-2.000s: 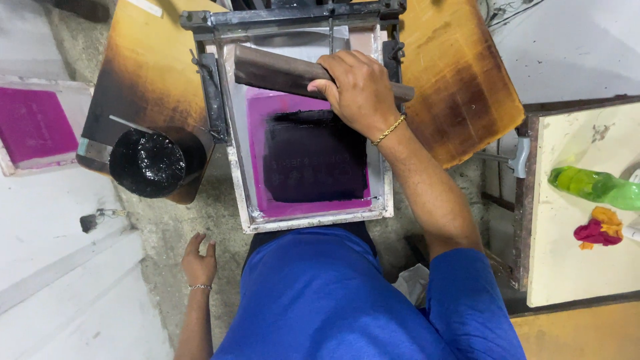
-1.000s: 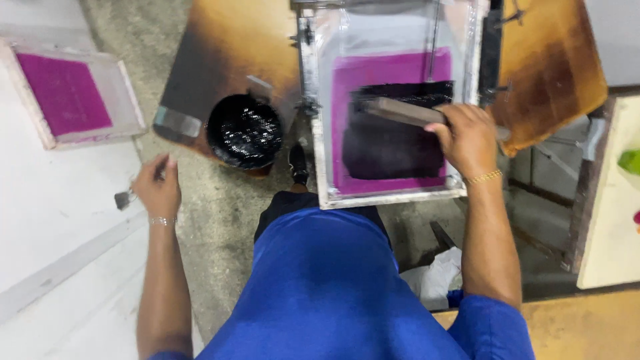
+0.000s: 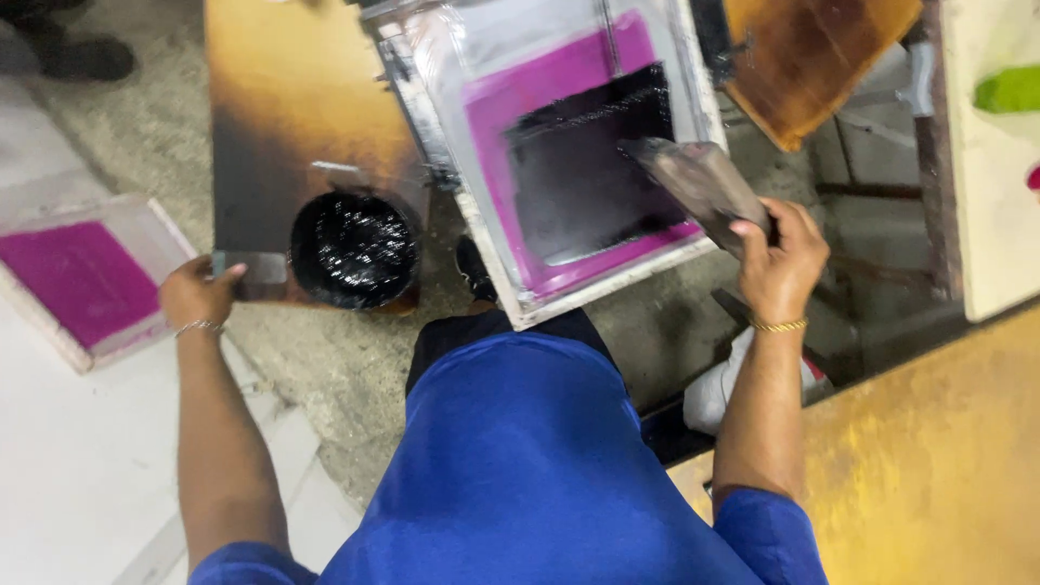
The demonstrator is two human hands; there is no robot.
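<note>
My right hand (image 3: 780,256) grips a wooden-handled squeegee (image 3: 703,183), tilted over the lower right part of a screen-printing frame (image 3: 597,291). Black ink (image 3: 589,166) covers much of the magenta stencil area (image 3: 483,106) in that frame. At the left, my left hand (image 3: 199,292) has its thumb over the near left corner of a brown and black stained board (image 3: 301,106), beside a grey rectangular patch (image 3: 264,268). The fingers under the edge are partly hidden. A round container of glossy black ink (image 3: 354,248) sits on this board, with a light strip (image 3: 337,168) at its far rim.
Another magenta screen frame (image 3: 85,280) lies on the white surface at left. A second stained board (image 3: 812,61) extends at upper right. A cream tabletop (image 3: 995,211) holds a green bottle (image 3: 1011,89). A yellowish surface (image 3: 918,463) and a white bag (image 3: 715,390) are at lower right.
The squeegee, held across the screen's far part two seconds ago, is now at its near right corner, lifted and turned. My left hand has come from free space to the board's corner.
</note>
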